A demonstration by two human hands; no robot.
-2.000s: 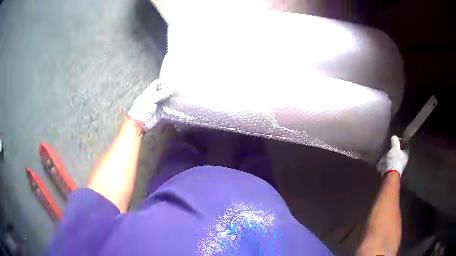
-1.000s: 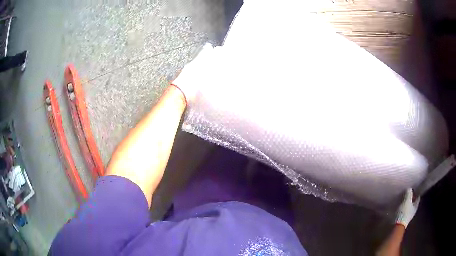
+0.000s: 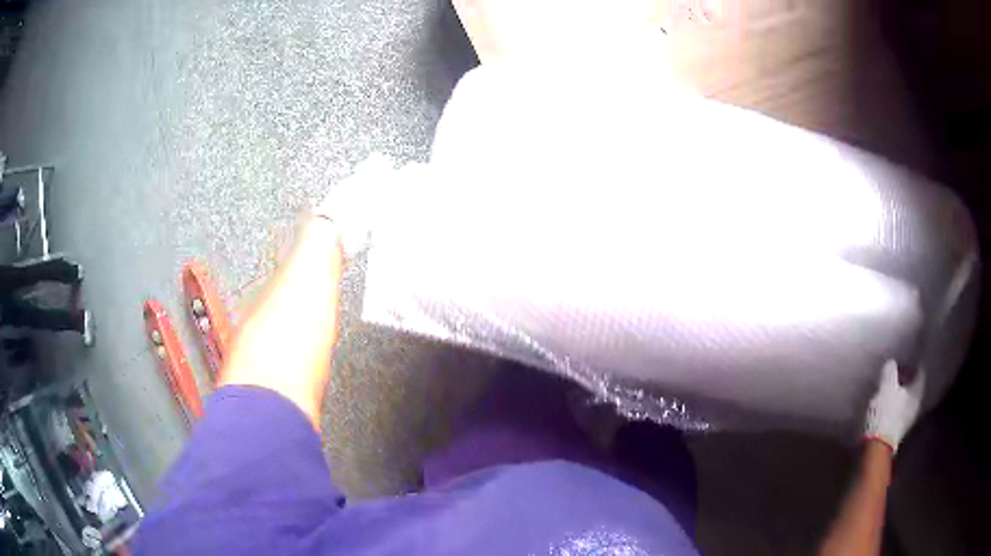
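Observation:
The bubble wrap roll point(image 3: 652, 250) lies across the view in front of my body, its left part washed out by glare. A loose dimpled film edge hangs along its near side. My left hand point(image 3: 364, 201), in a white glove, is at the roll's left end; glare hides its fingers. My right hand point(image 3: 895, 404), in a white glove with a red cuff, is at the roll's lower right end, closed on the grip of a long knife. Its blade point(image 3: 958, 282) shows faintly as a pale strip, pointing up and right over the roll's end.
Two red pallet truck forks point(image 3: 174, 353) lie on the speckled grey floor point(image 3: 293, 98) at left. A person's dark-clothed legs point(image 3: 44, 295) show at the far left. A rack or cart with mixed items point(image 3: 82, 467) stands at lower left. A brown surface point(image 3: 782, 65) lies beyond the roll.
The view has shifted, so the forks sit lower and the person's legs have come into view. My left hand appears farther left and lower. The knife blade now points more steeply upward.

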